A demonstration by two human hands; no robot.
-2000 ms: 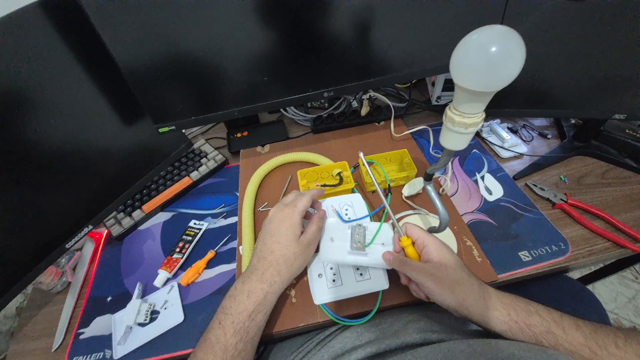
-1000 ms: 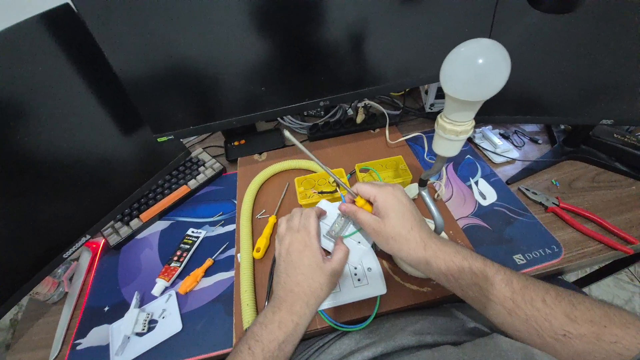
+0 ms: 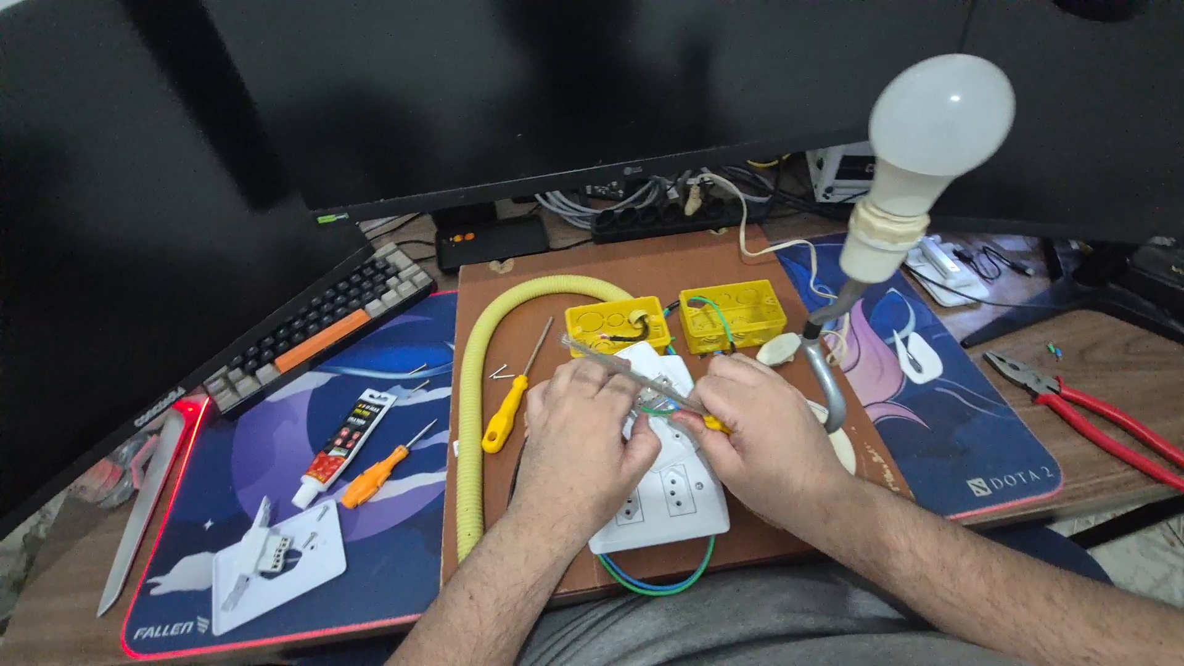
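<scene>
My right hand [image 3: 763, 430] is closed around a screwdriver with a yellow handle [image 3: 716, 424], its long metal shaft [image 3: 615, 363] slanting up to the left over my left hand. The fingers of my left hand [image 3: 587, 439] rest on the upper part of a white outlet plate assembly [image 3: 696, 518], beside a green wire [image 3: 655, 412]. Whether the left fingers pinch anything is hidden. Blue and green wires [image 3: 668, 586] loop below the plate. Behind it are a left yellow electrical box [image 3: 618, 319] and a right yellow electrical box [image 3: 740, 310], with wires inside.
A brown board [image 3: 578, 573] carries yellow corrugated conduit [image 3: 474, 407], another yellow-handled screwdriver [image 3: 502, 421] and a light bulb [image 3: 942, 116] on a bent metal tube. To the left are an orange screwdriver [image 3: 375, 476], a tube [image 3: 347, 444] and a white plate [image 3: 319, 564]. Red-handled pliers [image 3: 1101, 416] lie right.
Two seconds ago my right hand held the screwdriver nearly upright beside a small white plate. Now both hands are close together over the outlet assembly, and the screwdriver shaft slants left.
</scene>
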